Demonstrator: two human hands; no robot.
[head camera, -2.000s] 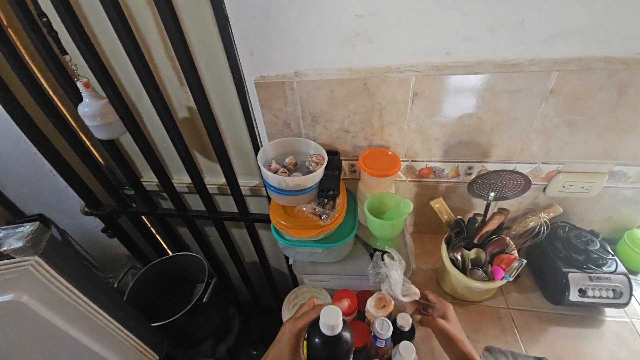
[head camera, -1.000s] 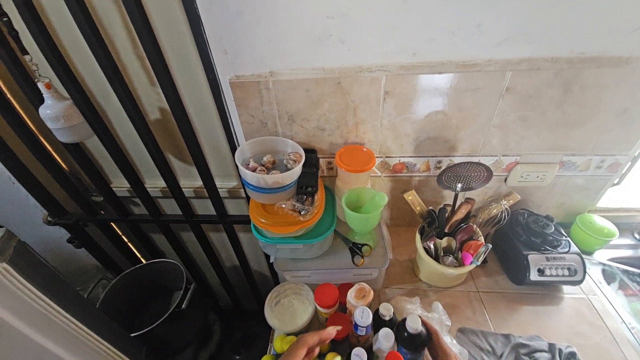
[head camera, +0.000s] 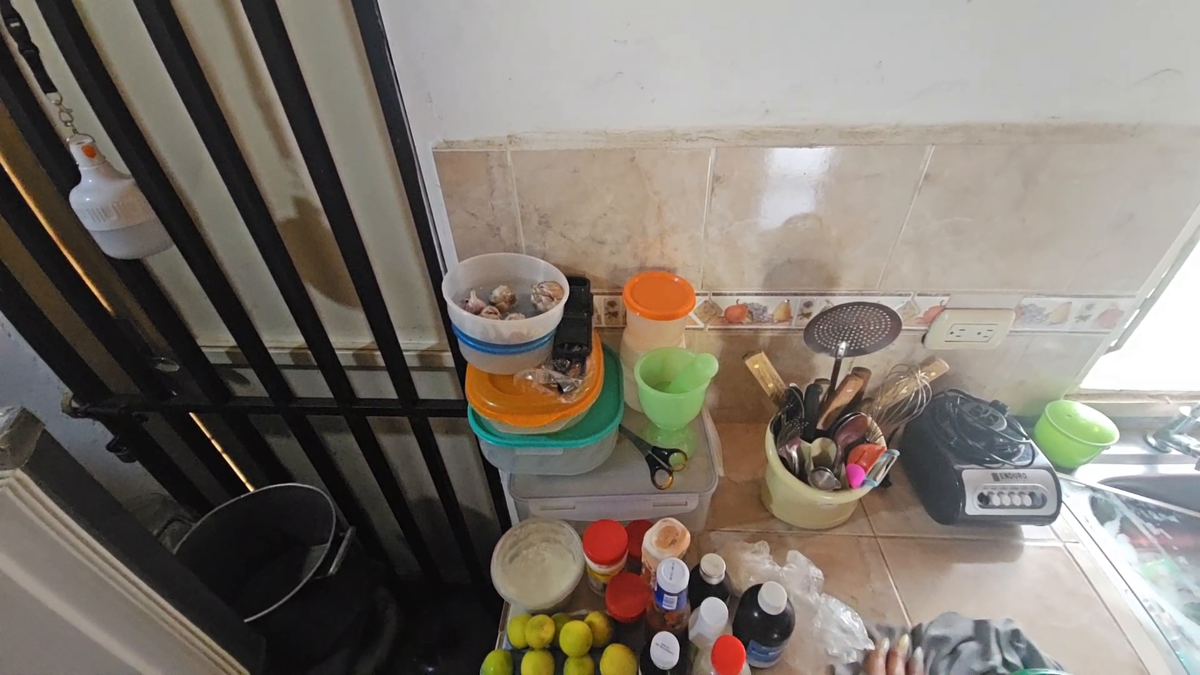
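Observation:
Fingertips of my right hand (head camera: 892, 655) show at the bottom edge, touching the left part of a crumpled grey cloth (head camera: 980, 645); the rest of the hand is cut off, and whether it grips the cloth cannot be told. My left hand is out of view. Left of the fingers lies a crumpled clear plastic bag (head camera: 814, 600). Beside the bag stands a dark bottle with a white cap (head camera: 764, 623), among several bottles and red-lidded jars (head camera: 606, 553). Green-yellow limes (head camera: 575, 637) sit in front of a round tub with a whitish lid (head camera: 537, 564).
Behind are stacked plastic containers (head camera: 546, 455) with a bowl of garlic (head camera: 506, 305), scissors (head camera: 661, 459), a green cup (head camera: 670, 394), a utensil tub (head camera: 811, 487) and a blender base (head camera: 984, 469). A sink (head camera: 1162, 487) is at right, a black bucket (head camera: 258, 553) lower left.
My hands have left the bottles; the left is out of view and the right is now at the grey cloth. The dark white-capped bottle, between my hands at first, now stands beside the bag.

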